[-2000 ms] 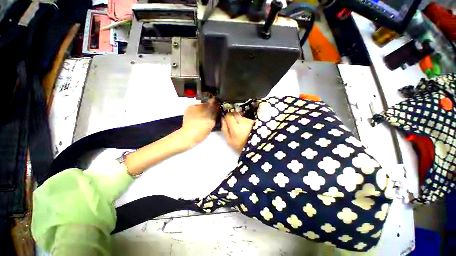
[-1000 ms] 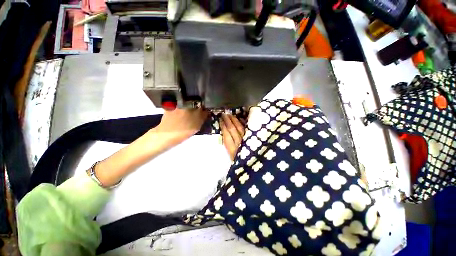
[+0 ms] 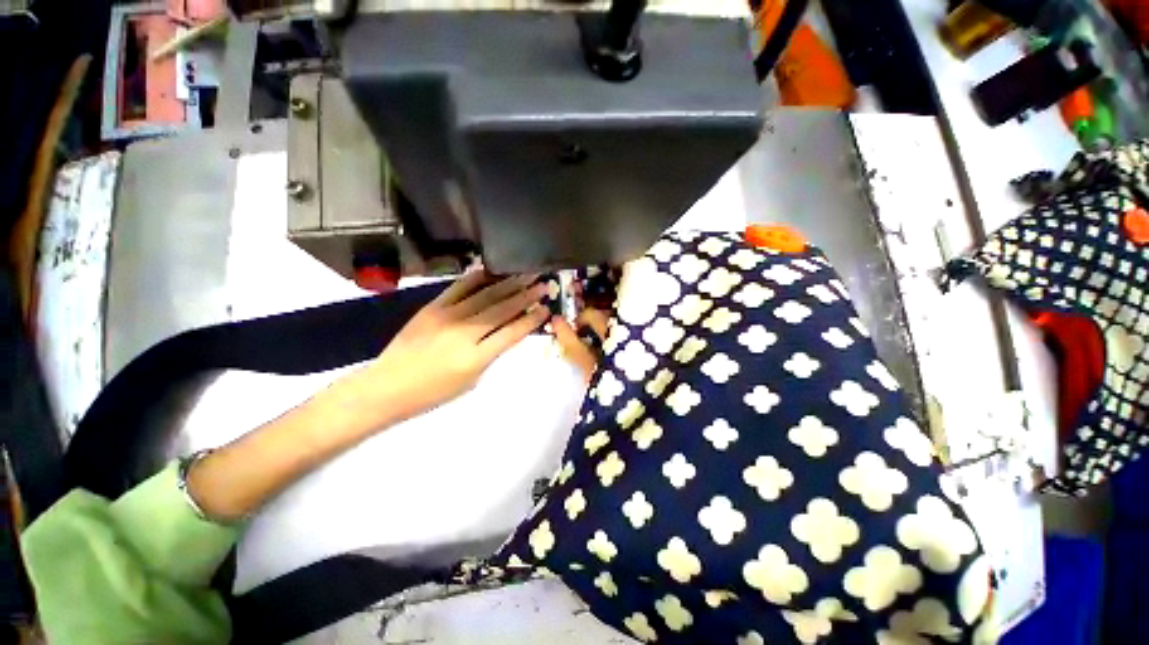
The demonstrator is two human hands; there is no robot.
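My left hand (image 3: 444, 348) lies flat, fingers extended and slightly apart, over the end of the black webbing strap (image 3: 258, 338) under the sewing machine head (image 3: 573, 164). My right hand (image 3: 581, 345) shows only as fingers at the narrow patterned strap end tab beside the needle area; the rest is hidden behind the bag body (image 3: 756, 466). Whether these fingers grip the tab is unclear. The navy bag with cream flowers covers the right of the white work sheet (image 3: 378, 473). The strap curves round to the left and returns to the bag's lower corner.
A metal block with a red button (image 3: 376, 272) stands left of the head. Another patterned bag (image 3: 1052, 265) with red lining lies at the right edge. A dark box (image 3: 1031, 86) and an amber container (image 3: 974, 28) stand behind right. Dark material hangs at far left.
My left hand has gone from a closed grasp near the needle to flat, spread fingers. My right hand stays by the tab. The view has shifted closer to the machine head.
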